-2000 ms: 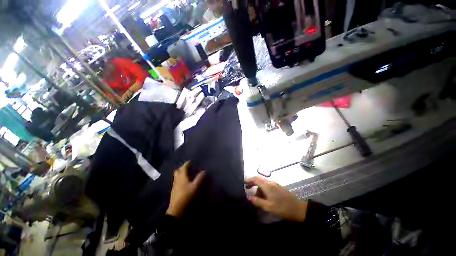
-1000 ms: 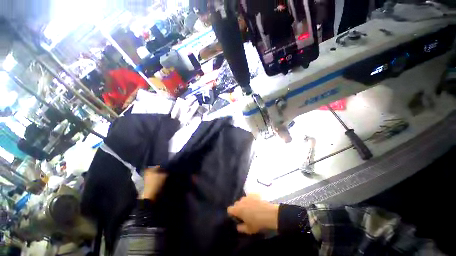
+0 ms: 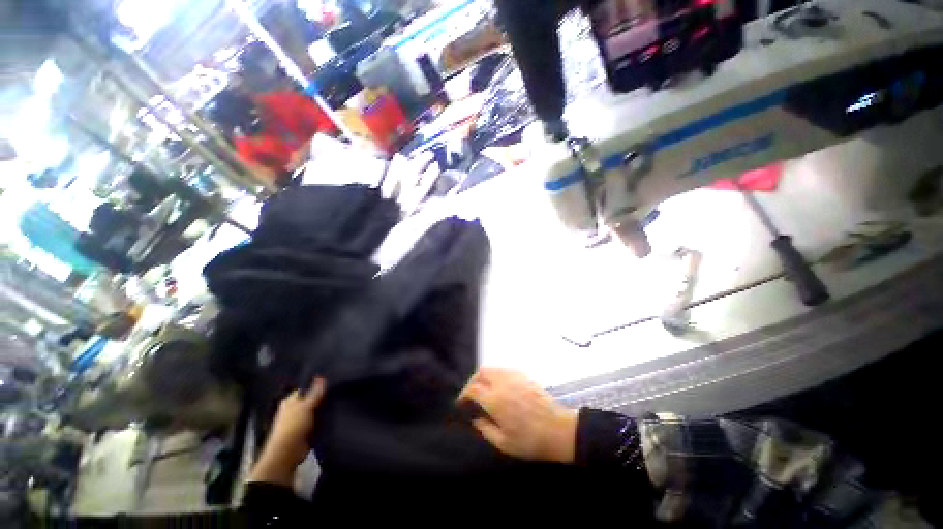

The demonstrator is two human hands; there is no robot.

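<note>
The black garment piece point(image 3: 414, 310) lies over the table edge and hangs down in front of me, left of the needle area. My left hand point(image 3: 293, 418) grips its left side, thumb and fingers closed on the cloth. My right hand point(image 3: 520, 413) holds its right edge at the table's front, fingertips on the fabric. The black garment bundle point(image 3: 310, 232) is heaped behind and left of it. The presser foot and needle point(image 3: 620, 227) of the lockstitch machine point(image 3: 703, 150) are right of the cloth and not touching it.
The screwdriver point(image 3: 796, 263) lies right of the needle by a red-pink scrap point(image 3: 760, 179). A seam guide point(image 3: 680, 294) with a thin rod is on the bed. A phone point(image 3: 667, 41) hangs above. A person in red point(image 3: 279, 129) is at the back left.
The black cloth has shifted and folded over toward the bundle, covering its white strip. My left hand has moved slightly lower. The camera view has shifted, with the machine higher and farther right.
</note>
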